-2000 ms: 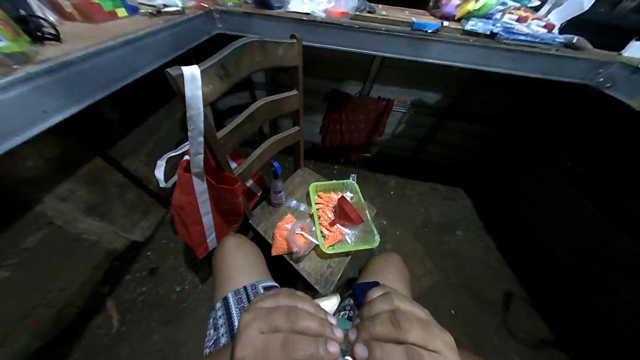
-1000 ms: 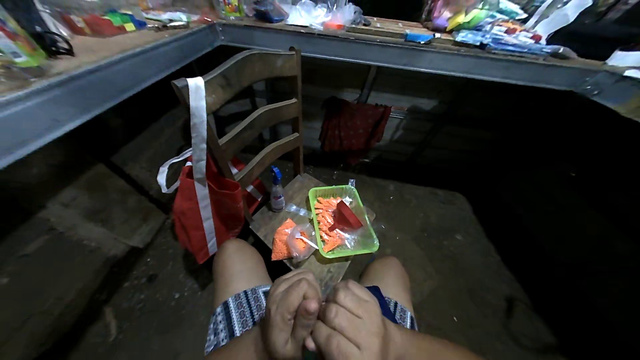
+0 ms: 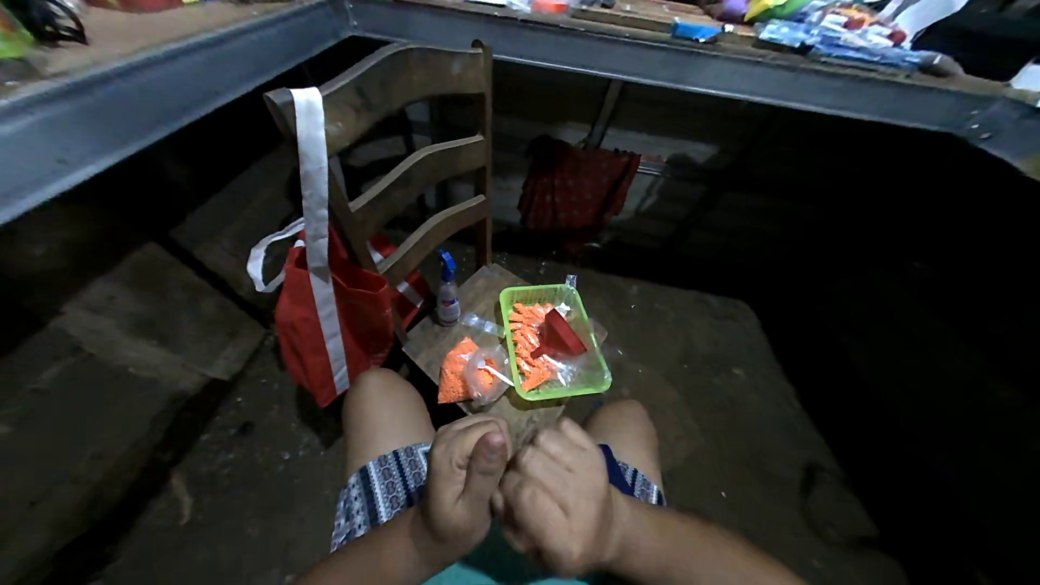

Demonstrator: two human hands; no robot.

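Note:
My left hand (image 3: 467, 479) and my right hand (image 3: 556, 496) are curled and touch each other above my lap. Whether anything lies inside the fingers is hidden. Just beyond them, on the wooden chair's seat (image 3: 524, 418), a green plastic basket (image 3: 603, 375) holds small bags of orange pellets (image 3: 532, 333) and a red funnel (image 3: 561, 335). To its left lie a larger bag of orange pellets (image 3: 455, 372) and a clear round container (image 3: 486, 382) with a white spoon (image 3: 497, 374). A spray bottle with a blue head (image 3: 448, 296) stands at the seat's left side.
A red bag with white straps (image 3: 333, 317) hangs from the chair's backrest (image 3: 406, 73). A metal-edged table (image 3: 691, 69) runs across the back and left, with plastic packets (image 3: 845, 36) on it. Behind the chair hangs a red cloth (image 3: 577, 191).
Two seconds ago both hands lay lower, backs up, with a small greenish thing between them. Since then they have risen and curled together, and that thing is no longer visible.

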